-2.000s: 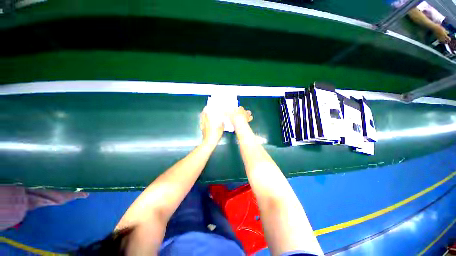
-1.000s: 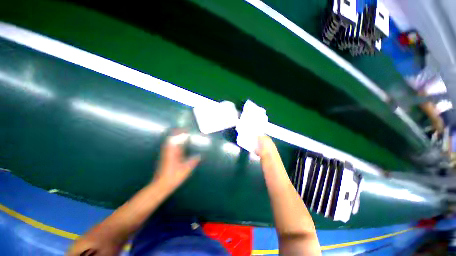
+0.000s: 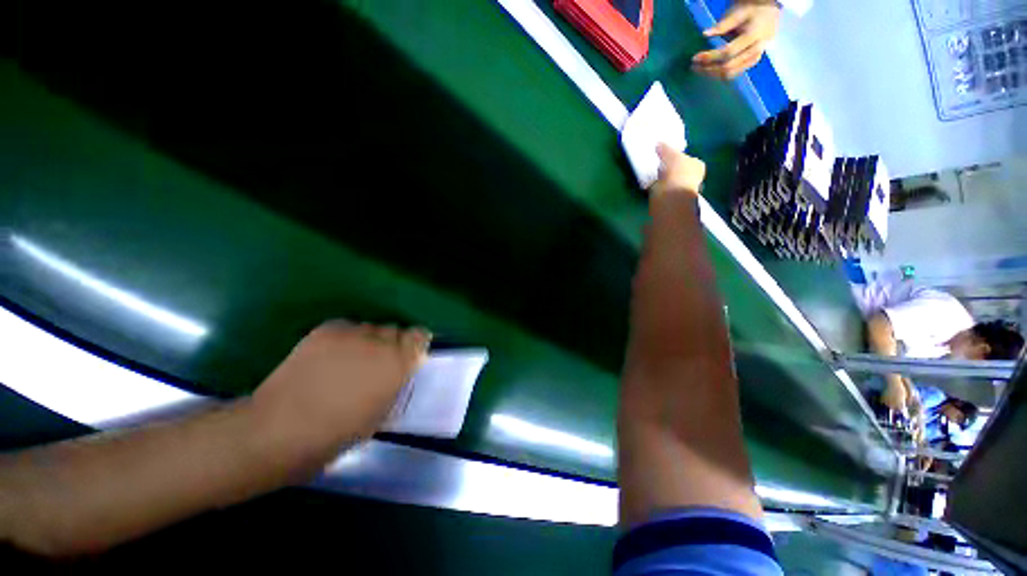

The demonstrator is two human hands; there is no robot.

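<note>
My right hand [image 3: 679,174] is stretched out across the dark green belt and holds a white sheet or stack of sheets [image 3: 652,133] at the pale far rail. My left hand [image 3: 344,377] is nearer, at the near rail, with its fingers on a second white piece [image 3: 441,393] that lies over the belt's near edge. My left fingertips are partly hidden behind the hand.
Beyond the far rail are stacked white-and-black flat pieces [image 3: 785,169], a red-orange framed piece [image 3: 614,28] and another person's hand [image 3: 740,39]. More people [image 3: 921,329] work farther along the line. Metal rails [image 3: 501,484] border the belt.
The view has turned and moved forward over the belt. My right hand has carried its white piece to the far rail. My left hand, empty a second ago, has reached the other white piece.
</note>
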